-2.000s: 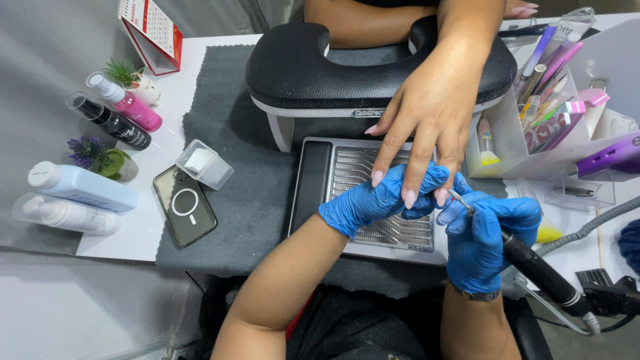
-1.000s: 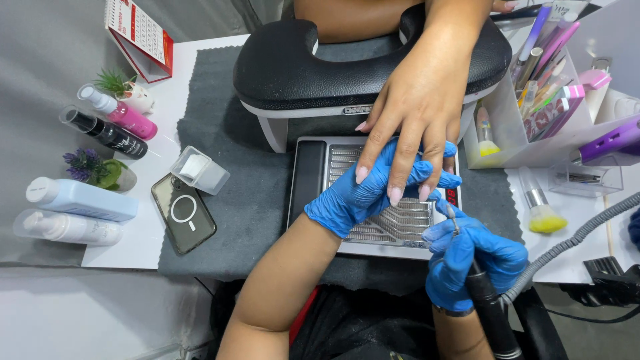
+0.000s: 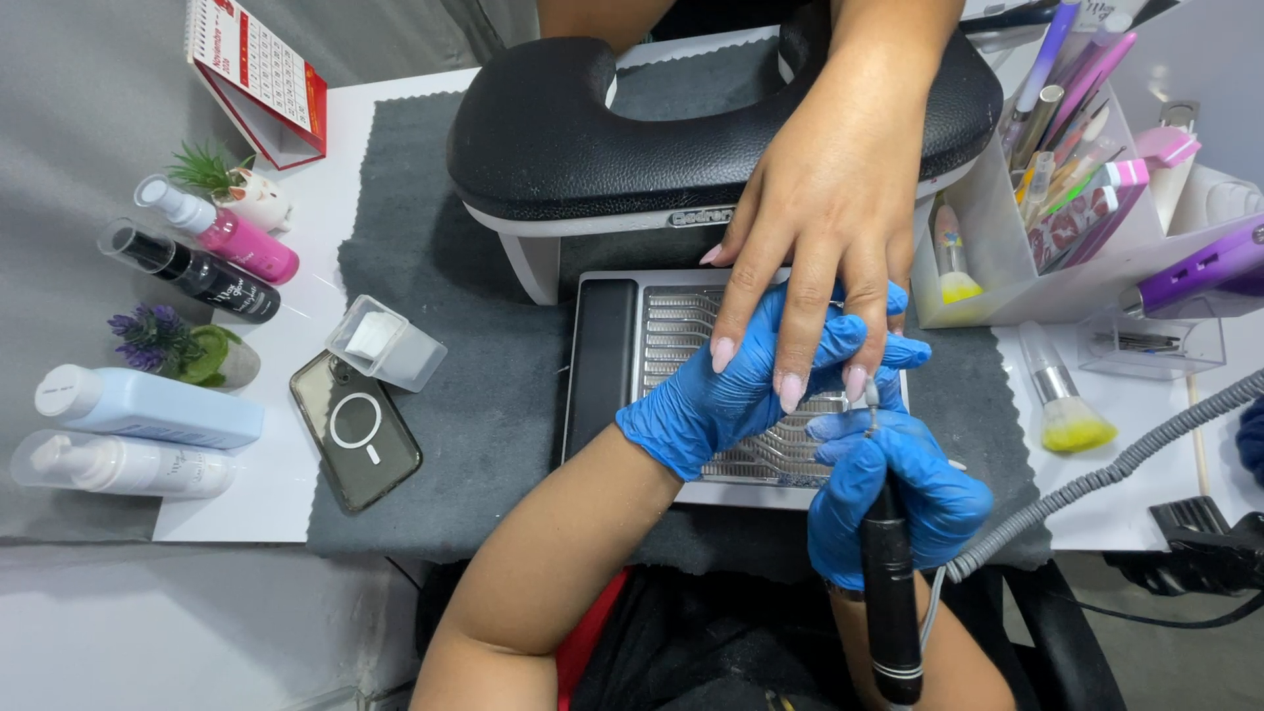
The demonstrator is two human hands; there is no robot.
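Observation:
My left hand (image 3: 755,380), in a blue glove, holds the fingers of another person's hand (image 3: 829,227) from beneath. That hand lies palm down with long pale pink nails. My right hand (image 3: 899,484), gloved too, grips a black electric nail drill (image 3: 891,583). Its grey bit (image 3: 871,394) is at the tip of one nail; whether they touch I cannot tell. Below both hands is a nail dust collector (image 3: 604,365) with a metal grille. The other person's forearm crosses a black padded armrest (image 3: 632,163).
At left stand spray bottles (image 3: 237,242), a light blue bottle (image 3: 178,405), small potted plants and a desk calendar (image 3: 262,79). A phone (image 3: 355,430) lies beside a clear plastic container (image 3: 385,344). At right are an organizer (image 3: 1047,291), a dust brush (image 3: 1062,395) and the drill's coiled cord (image 3: 1106,479).
My right hand has turned the drill to point more upright, its body now nearer me. The other person's fingers, held by my left hand, have shifted and spread somewhat.

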